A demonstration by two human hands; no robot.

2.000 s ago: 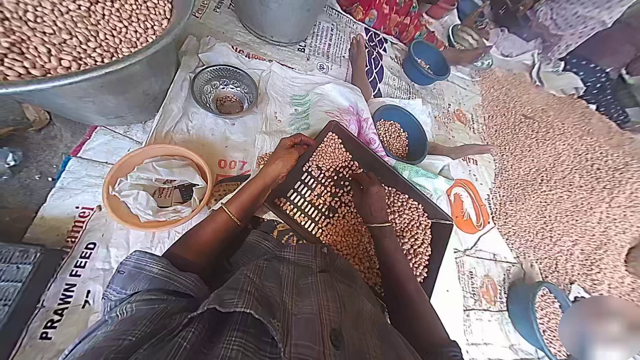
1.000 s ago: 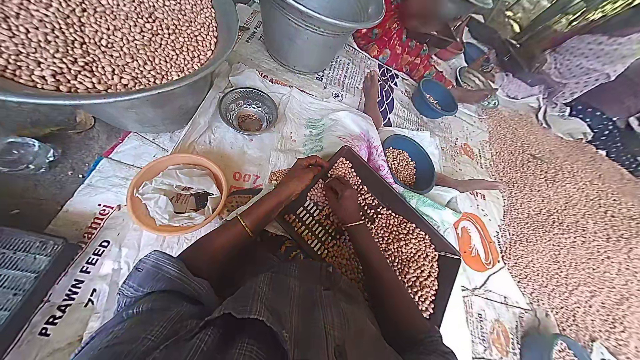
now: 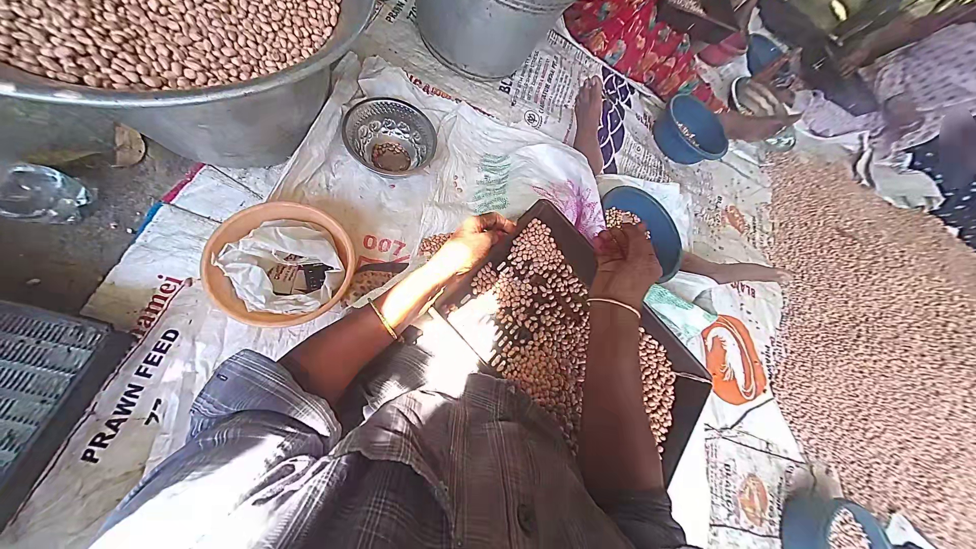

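A dark slotted plastic tray (image 3: 563, 221) lies tilted across my lap, with a layer of shelled peanuts (image 3: 545, 328) spread in it. My left hand (image 3: 482, 238) is at the tray's far left edge, fingers bent near the rim; whether it grips the rim is not clear. My right hand (image 3: 625, 263) is above the tray's right rim, beside a blue plastic bowl (image 3: 662, 229) that holds some peanuts. Its fingertips are bunched together, and what may be between them is hidden. Sunlight falls on my left forearm and the near left part of the tray.
An orange plastic basin (image 3: 347, 236) with a white bag and a steel bowl (image 3: 389, 126) stand at left. A large metal tub (image 3: 229, 122) of peanuts and a metal bucket (image 3: 488, 38) are behind. Peanuts (image 3: 877, 343) cover the right side. Other people sit at the upper right; another tray (image 3: 114, 358) lies left.
My right hand has moved from over the peanuts in the tray out to its right rim by the blue bowl. My left hand stays by the tray's left edge.
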